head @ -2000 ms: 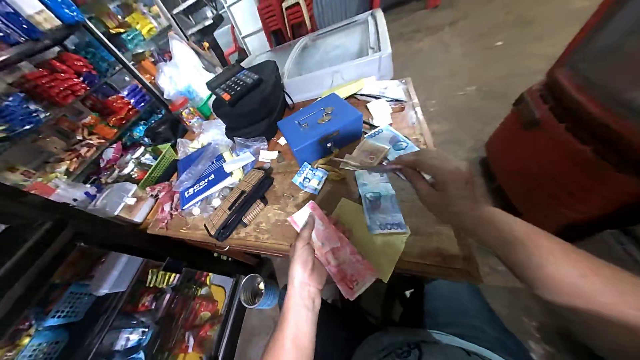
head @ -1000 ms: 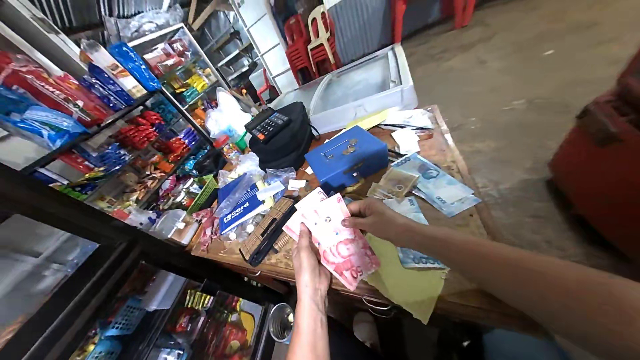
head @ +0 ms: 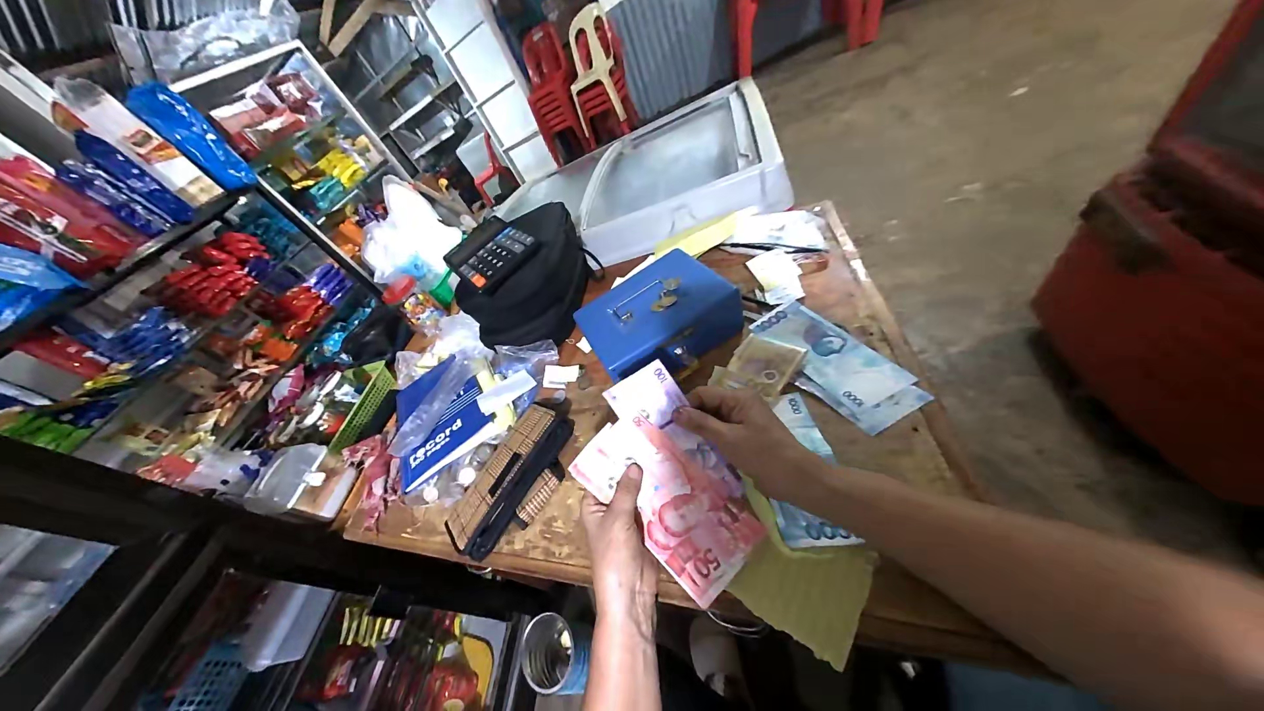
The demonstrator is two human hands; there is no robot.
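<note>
My left hand [head: 617, 533] grips a fanned bunch of red banknotes [head: 691, 523] over the table's near edge. Pinched by the fingertips of my right hand [head: 741, 434] is a violet banknote [head: 647, 393] at the top of that bunch. Just beyond sits a blue metal cash box [head: 652, 311] with coins on its lid. Light-blue banknotes [head: 849, 365] lie spread to its right, beside brownish notes [head: 765, 365]. More blue notes rest partly under my right hand, near a sheet of yellow paper [head: 810, 592].
On the wooden table [head: 889, 464] stand a black bag [head: 538, 286] with a calculator [head: 491, 255] on it, a blue record book [head: 444, 425] and a woven wallet [head: 509, 479]. Stocked shelves [head: 227, 286] line the left. A glass-topped freezer [head: 671, 168] is behind; a metal can [head: 548, 652] sits below.
My right hand has moved from the blue notes to the red bunch, which my left hand holds higher and fanned out. The view has shifted to the right.
</note>
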